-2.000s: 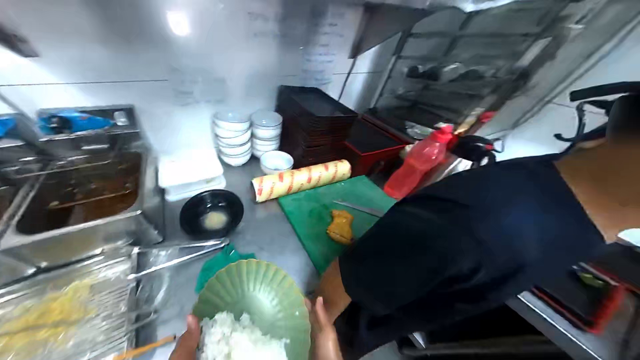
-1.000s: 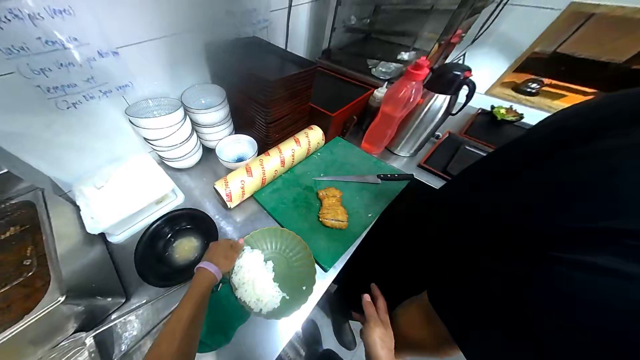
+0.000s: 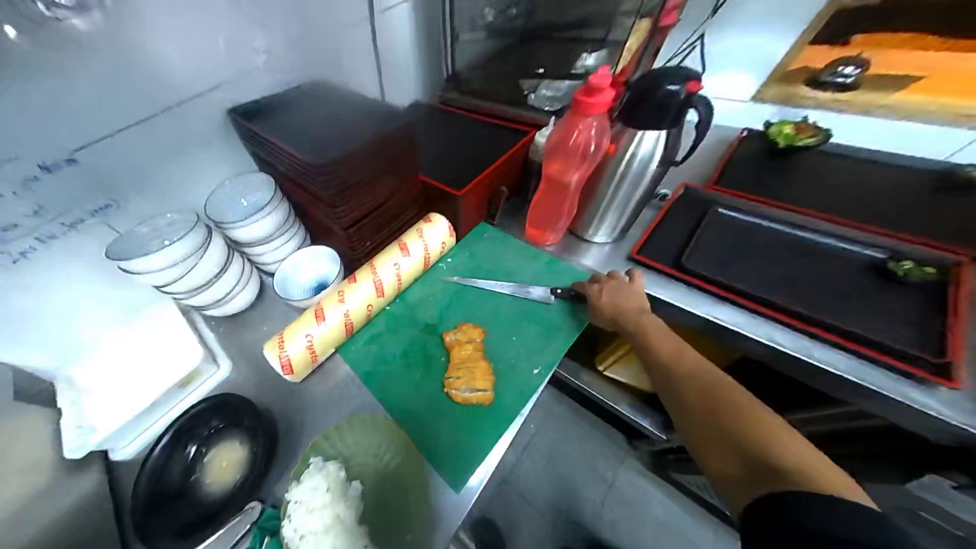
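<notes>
My right hand (image 3: 614, 300) is closed around the black handle of a kitchen knife (image 3: 507, 288), whose blade lies flat over the green cutting board (image 3: 412, 313) and points left. Below the blade, a golden-brown fried cutlet (image 3: 468, 364), with cuts across its lower part, lies on the board. At the bottom stands a green fluted plate (image 3: 393, 473) with white rice (image 3: 324, 505) on its left side, close to the board's lower left edge. My left hand is out of view.
A roll of plastic wrap (image 3: 358, 297) lies along the board's left edge. Stacked bowls (image 3: 221, 274), dark trays (image 3: 335, 152) and a black bowl (image 3: 200, 473) stand left. A red bottle (image 3: 568, 164), a steel thermos jug (image 3: 629, 175) and red-rimmed trays (image 3: 801, 267) are beyond and right.
My right hand has reached out to the knife and taken its handle. My left hand, at the green plate a second ago, has left the view. The dark-clothed body at the right has gone from view.
</notes>
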